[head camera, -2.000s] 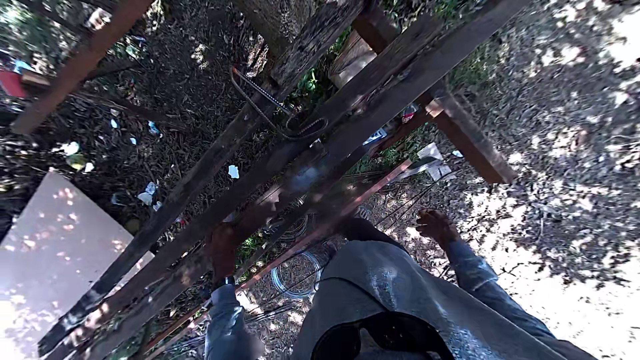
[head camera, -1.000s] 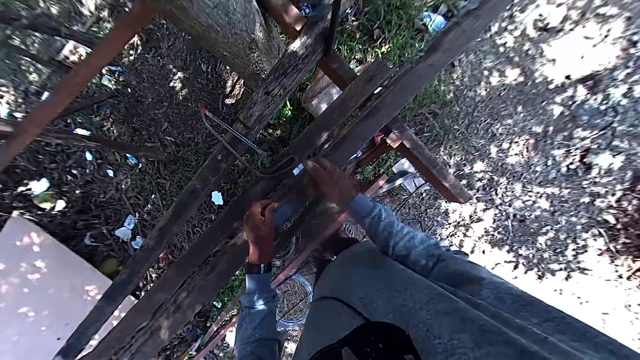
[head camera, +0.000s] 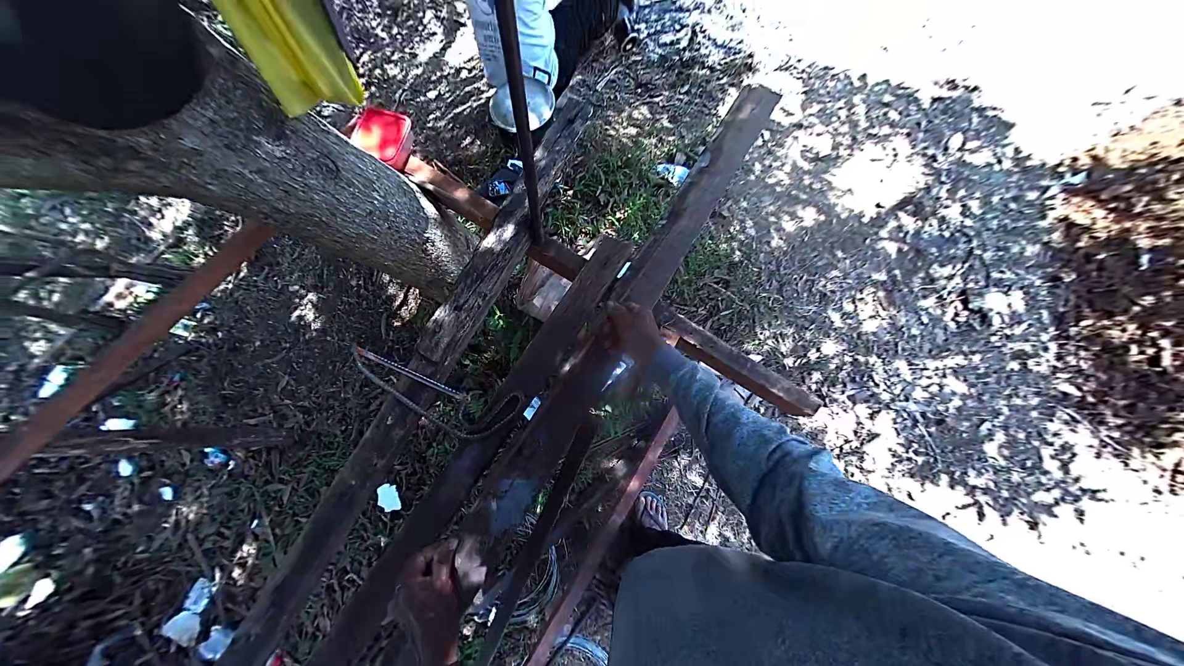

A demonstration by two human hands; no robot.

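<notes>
My right hand (head camera: 634, 333) lies on a long dark wooden plank (head camera: 698, 199), its fingers over the far side of the wood. Lower down, my left hand (head camera: 433, 583) touches the same run of timber, fingers bent; whether it grips the wood is unclear. Between the hands a grey-blue patch (head camera: 513, 499) shows on the plank. Left of it, a bent ribbed steel bar (head camera: 407, 372) rests across a neighbouring weathered beam (head camera: 467, 305) and a second plank. A reddish metal bar (head camera: 610, 527) runs on the near side of the timbers.
A tree trunk (head camera: 324, 194) and a yellow cloth (head camera: 301, 55) are at upper left. A red container (head camera: 382, 137) stands beyond. A metal bowl (head camera: 523, 104) is beside another person's clothing (head camera: 513, 42). A crosspiece (head camera: 740, 361) juts right. Coiled wire (head camera: 578, 647) lies below.
My right hand, off the timber two seconds ago, now rests on the plank, farther up it than one second ago. My left hand is lower along the timber, apart from the right. The view has shifted.
</notes>
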